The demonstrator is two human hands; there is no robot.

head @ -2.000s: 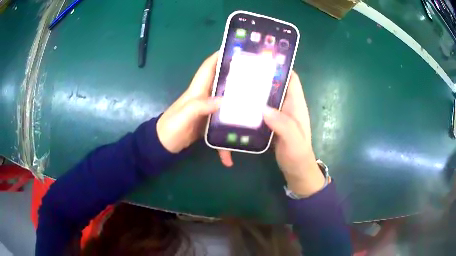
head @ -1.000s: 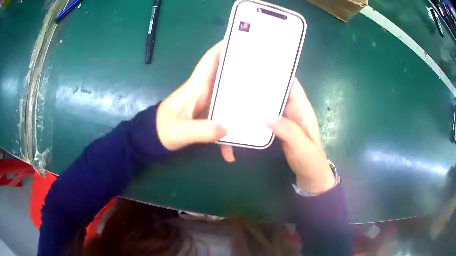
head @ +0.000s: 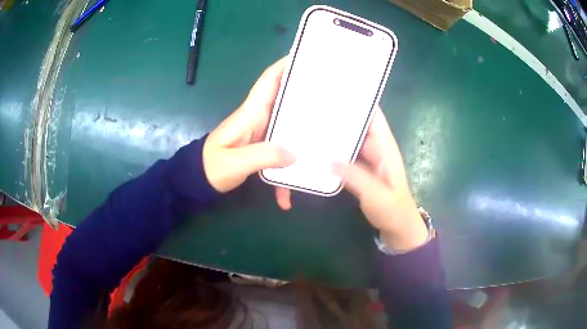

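Note:
A smartphone [head: 329,103] with a pale edge is held upright above the bench, tilted slightly to the right at its top. Its screen is glaring white, with a dark pill-shaped cutout near the top. My left hand [head: 241,144] grips its left side, with the thumb over the lower left of the screen and a fingertip showing below the phone. My right hand [head: 383,177] grips its right side, with the thumb over the lower right of the screen. The other fingers are mostly hidden behind the phone.
A black marker pen [head: 195,45] and a blue pen [head: 89,14] lie on the green bench [head: 148,109] at the far left. Clear tape [head: 44,128] runs along its left side. A cardboard box [head: 444,11] stands at the far edge. A red stool [head: 55,254] shows at lower left.
The screen has gone from app icons to a white page, and its small dark square at top left is gone. The phone and thumbs have shifted slightly.

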